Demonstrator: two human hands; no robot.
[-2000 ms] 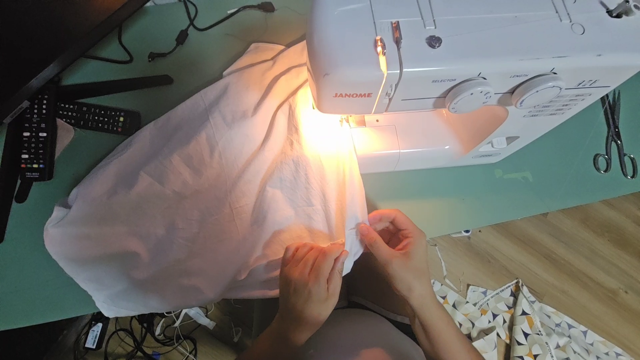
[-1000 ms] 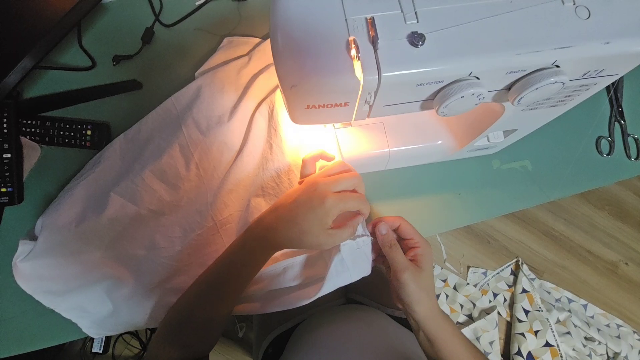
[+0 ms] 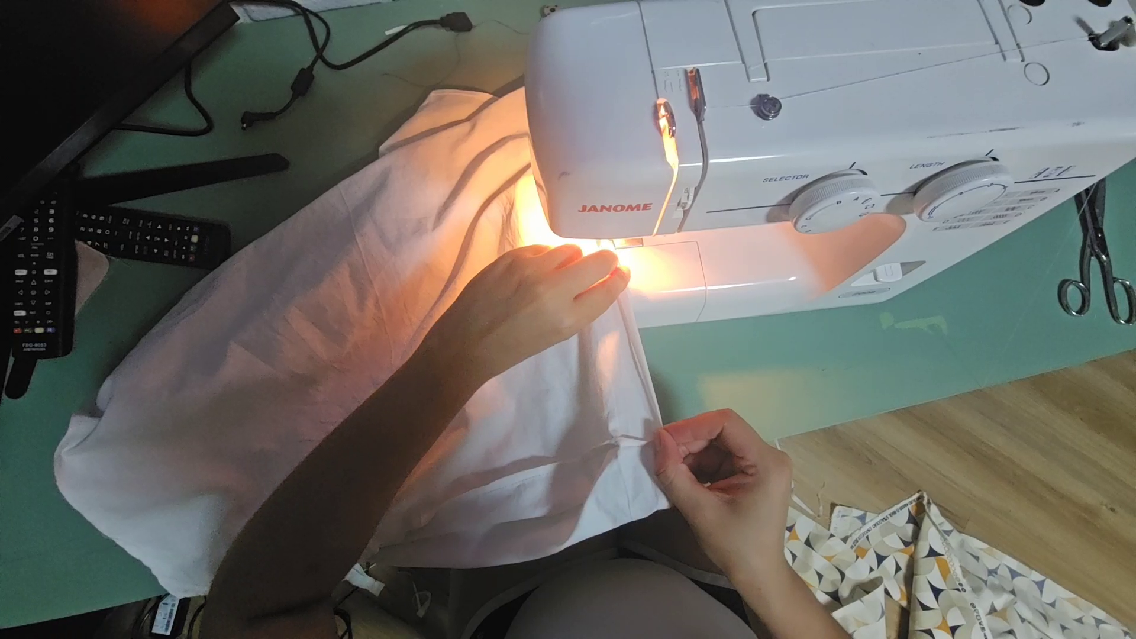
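Observation:
White fabric (image 3: 293, 355) spreads over the green table, its right edge running up to the lit needle area of a white Janome sewing machine (image 3: 799, 115). My left hand (image 3: 541, 297) lies on the fabric just below the machine's head, fingers together near the needle area; whether it pinches the cloth is hidden. Lower down, my right hand (image 3: 723, 479) pinches the fabric's right edge between thumb and fingertips. The needle and presser foot are hidden behind the machine's head and my left hand.
Two remote controls (image 3: 40, 275) and a black monitor (image 3: 98, 80) stand at the left, with black cables (image 3: 306, 75) above. Scissors (image 3: 1096, 257) lie right of the machine. Patterned fabric (image 3: 923, 568) is at the lower right, near the wooden floor (image 3: 1003, 426).
My left hand was on the fabric's lower edge beside my right hand two seconds ago; it is now up by the needle area. My right hand remains at the fabric's right edge.

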